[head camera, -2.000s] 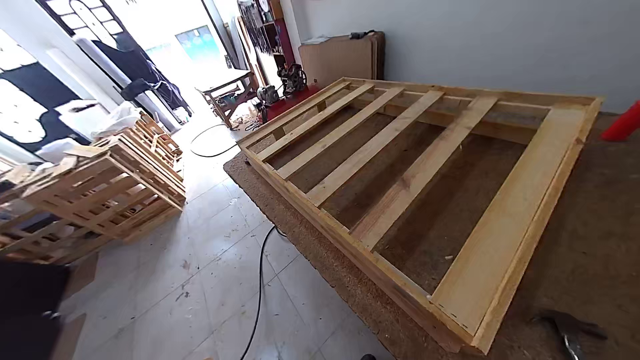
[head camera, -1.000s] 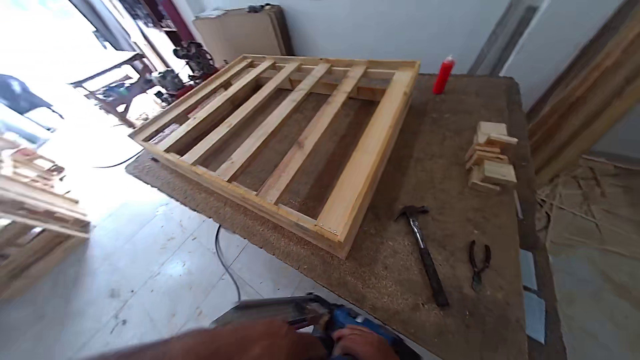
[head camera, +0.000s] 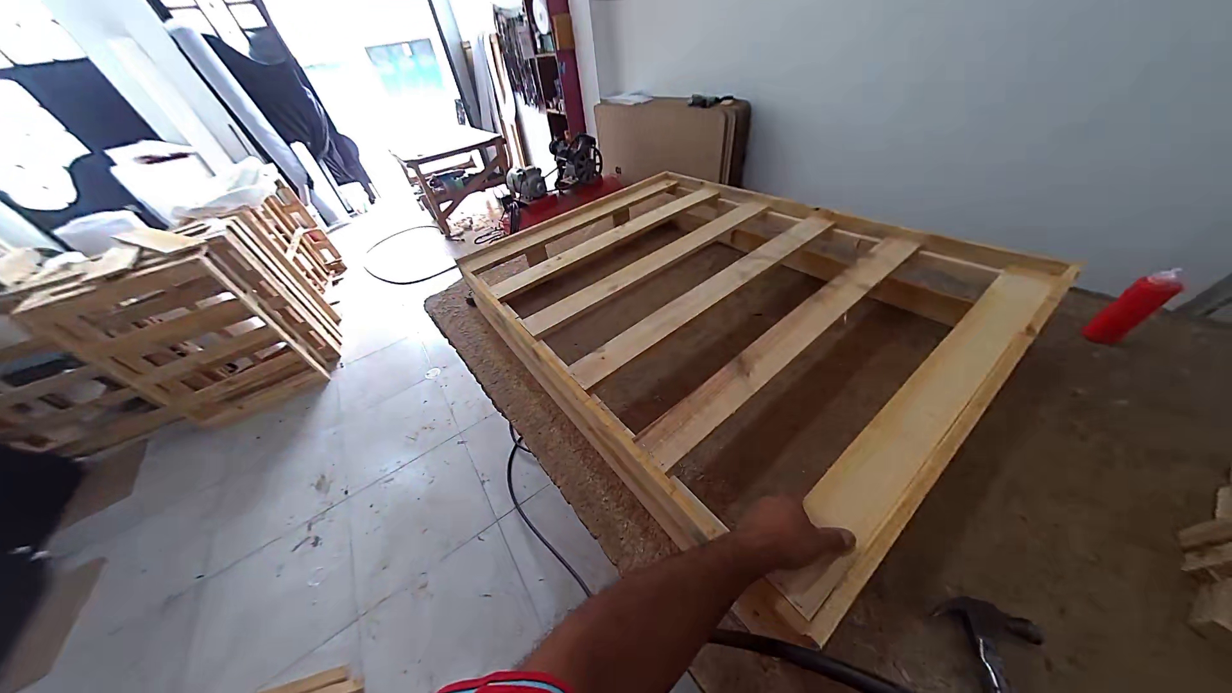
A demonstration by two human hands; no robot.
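My left hand (head camera: 791,535) reaches in from the bottom and grips the near corner of a slatted wooden frame (head camera: 938,385), its thumb on the wide end board and its fingers curled down on the inner side. Several narrower slats (head camera: 707,300) cross the frame, with gaps between them. The frame lies on a brown, rough-edged worktable (head camera: 1039,481). My right hand is out of view. Right of the frame's near corner lies a claw hammer (head camera: 987,630), its handle cut off by the bottom edge. A black hose (head camera: 804,654) passes below my left forearm.
A red bottle (head camera: 1131,306) stands at the table's far right, and small wood blocks (head camera: 1215,539) lie at the right edge. Stacked slatted frames (head camera: 183,322) stand on the left. A dark cable (head camera: 529,515) lies on the tiled floor. Behind are a red compressor (head camera: 568,200) and brown panels (head camera: 664,142).
My left hand has come onto the frame's near corner. The blue tool seen by my hands at the bottom one second ago is out of view. The view has swung left.
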